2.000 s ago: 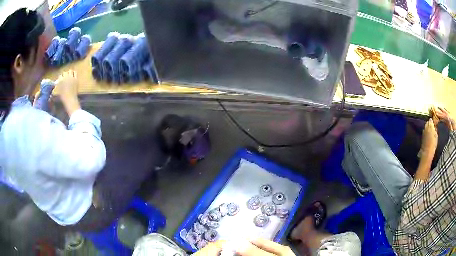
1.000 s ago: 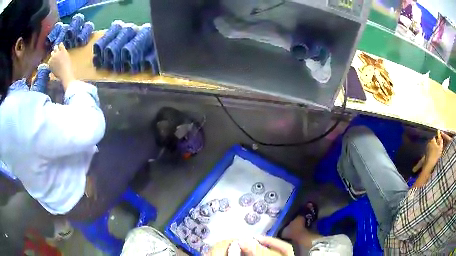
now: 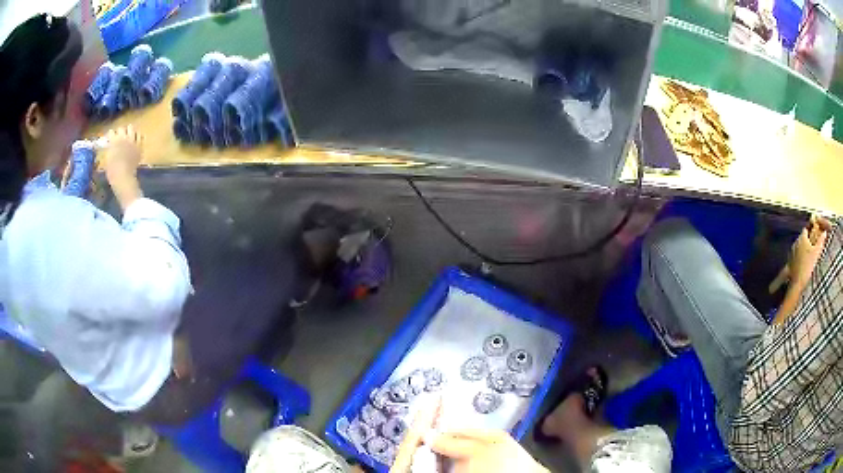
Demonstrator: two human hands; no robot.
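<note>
My left hand point(image 3: 416, 442) and my right hand point(image 3: 485, 451) are close together at the bottom edge, partly cut off and washed out by glare. A small whitish piece point(image 3: 425, 458) shows between them; its shape is unclear, and I cannot tell which hand holds it. Below and beyond my hands, the shallow blue tray point(image 3: 392, 334) lies on the floor with a white lining. Several round pale end pieces point(image 3: 495, 345) with dark centres lie loosely at its right, and more are bunched at its left.
A large grey box point(image 3: 453, 120) stands on the bench, a black cable point(image 3: 481, 261) hanging below. Blue cylinders point(image 3: 222, 100) stand left of it, tan strips point(image 3: 695, 127) lie right. A worker point(image 3: 88, 277) sits left, another point(image 3: 790, 369) right. A dark bag-like item point(image 3: 347, 254) lies beyond the tray.
My hands have shifted; the left fingers now point up over the tray and the whitish piece shows lower. The left worker's hand has moved. The whole view has shifted slightly.
</note>
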